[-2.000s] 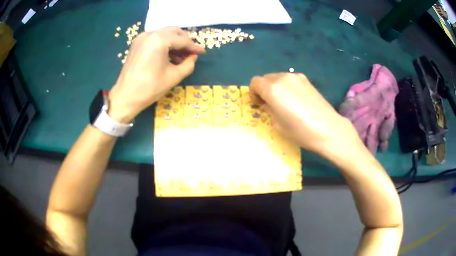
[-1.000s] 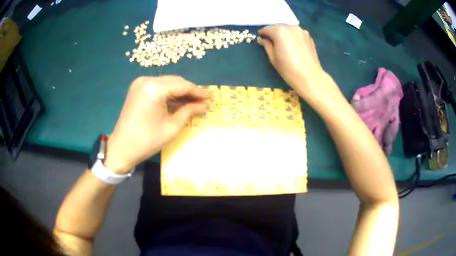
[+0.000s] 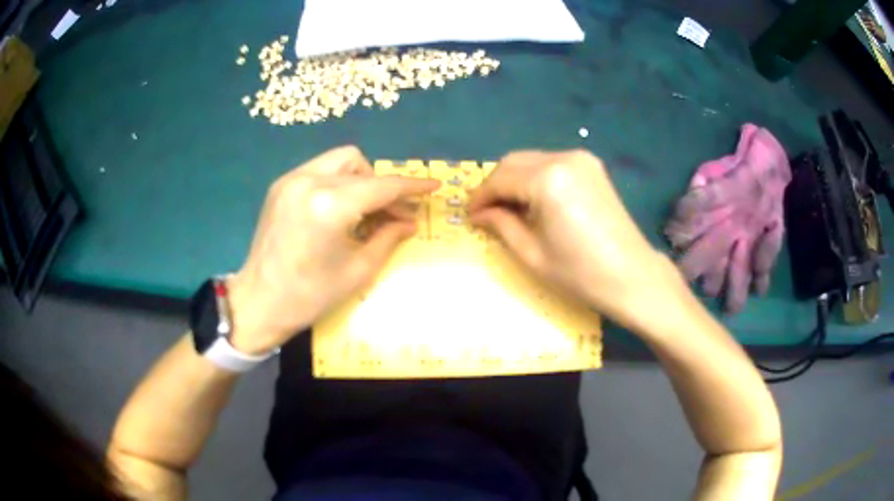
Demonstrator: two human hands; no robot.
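The yellow PCB panel (image 3: 456, 313) lies flat at the bench's near edge, its middle glared white. Small silvery fitted components (image 3: 455, 203) show in its far part between my hands. My left hand (image 3: 328, 235) is over the panel's far left part, thumb and fingertips close together. My right hand (image 3: 559, 220) is over the far right part, its fingertips near the silvery spots. Whether either hand pinches a tiny piece cannot be seen. Small cream components (image 3: 338, 83) lie in a loose pile beyond the panel.
A white sheet or bag (image 3: 436, 22) lies behind the pile. Crumpled pink gloves (image 3: 733, 220) and a black device with a cable (image 3: 833, 215) are at the right. A black slotted rack (image 3: 37, 205) is at the left edge. A green post (image 3: 799, 39) stands at the back right.
My right hand has gone from the panel to the pile's right end and come back to the panel. My left hand has moved from near the pile down onto the panel. The panel shifted slightly right.
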